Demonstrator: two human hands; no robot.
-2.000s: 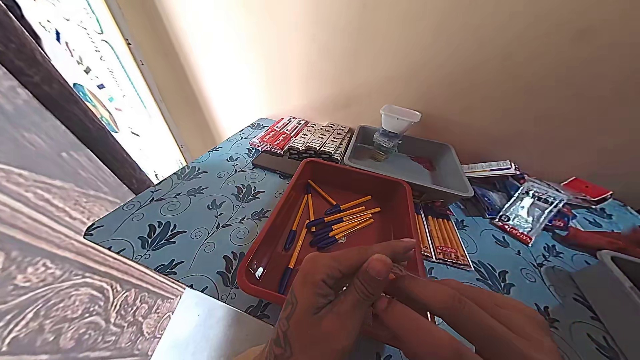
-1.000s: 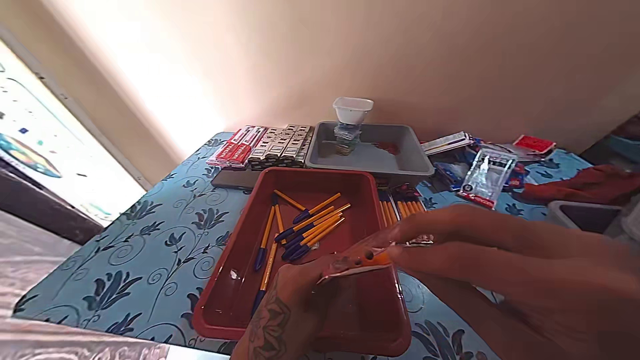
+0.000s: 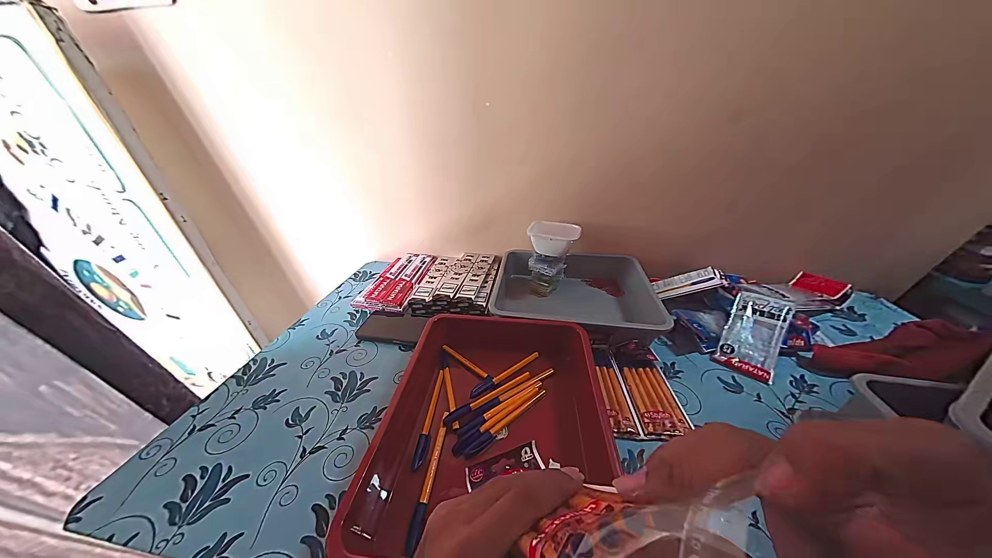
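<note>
Over the near right part of a red plastic tray (image 3: 577,349), my left hand (image 3: 500,508) grips an orange printed plastic packet (image 3: 585,523) with pens inside. My right hand (image 3: 837,480), partly blurred, pinches the clear film end of the same packet and stretches it to the right. Several yellow ballpoint pens with blue caps (image 3: 496,403) lie loose in the red tray, near a dark printed card piece (image 3: 508,465). The lower part of the packet is cut off by the view's edge.
Behind stand a grey tray (image 3: 651,298) with stacked small containers (image 3: 553,240), pencil boxes (image 3: 457,283) and red boxes (image 3: 395,283). Packed pens (image 3: 647,391) lie right of the red tray. Further right are an empty-looking clear pouch (image 3: 752,333), a dark red cloth (image 3: 907,353) and a grey bin (image 3: 907,395).
My hands have moved apart, with clear film now stretched between them. A dark card piece shows in the red tray near my left hand. The view has shifted.
</note>
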